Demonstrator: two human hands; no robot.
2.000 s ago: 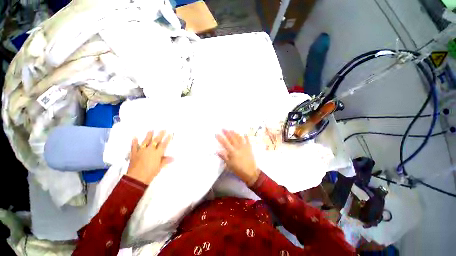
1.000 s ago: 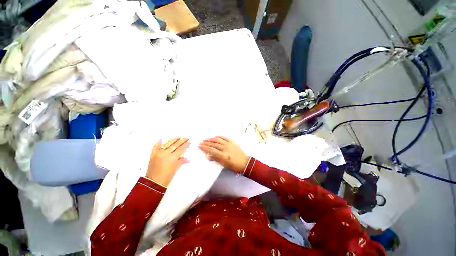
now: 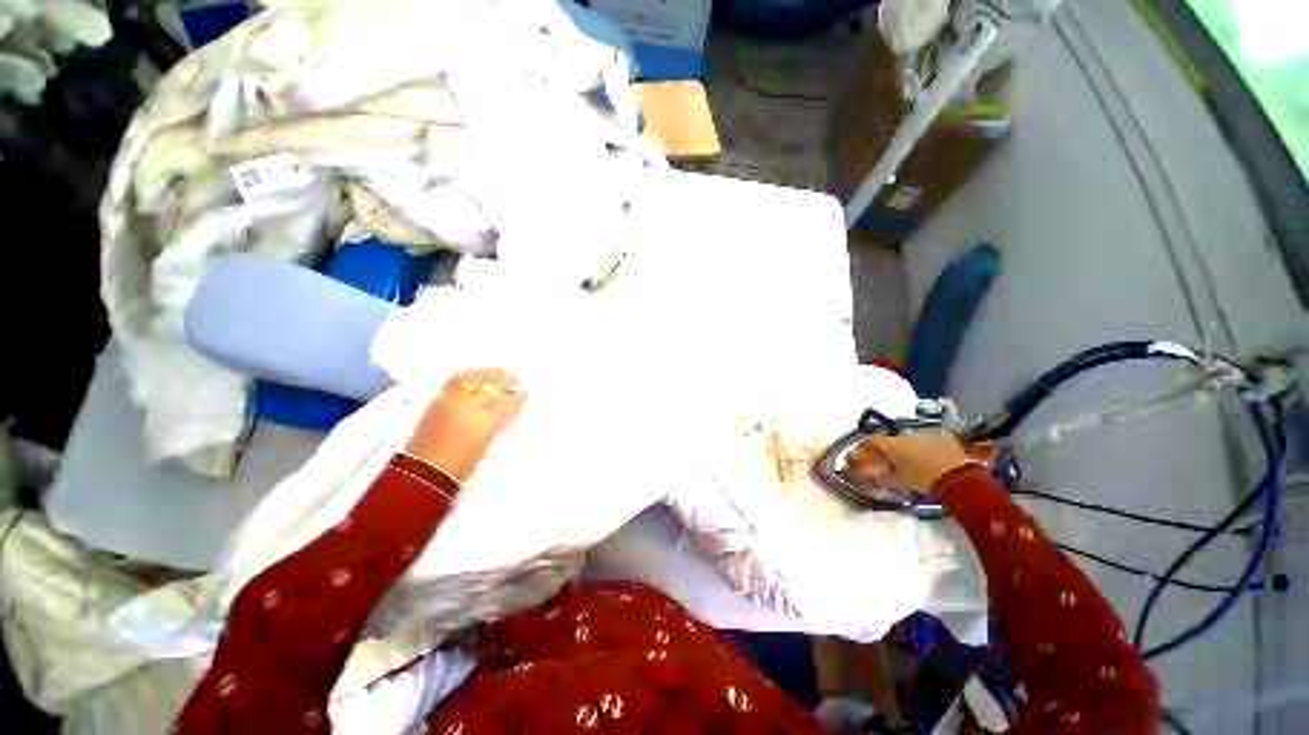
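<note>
A white garment (image 3: 560, 445) lies over the blue-grey sleeve board (image 3: 287, 323) and the white table, its lower part hanging at the front edge. My left hand (image 3: 471, 414) rests on the garment near the sleeve board, fingers bent; whether it pinches the cloth is hard to see. My right hand (image 3: 919, 457) is closed around the orange-brown handle of the steam iron (image 3: 861, 481), which sits at the table's right end. The bright cloth is overexposed, so its folds are mostly lost.
Cream and white garments are heaped (image 3: 402, 129) at the back left, with a care label (image 3: 269, 178). A blue block (image 3: 309, 409) is under the sleeve board. A tan block (image 3: 678, 119) is beyond the table. Dark hose loops (image 3: 1270, 488) hang at the right by the wall.
My right hand has left the garment and taken hold of the iron's handle. My left hand stays on the garment, its fingers now more bent. The camera view has shifted.
</note>
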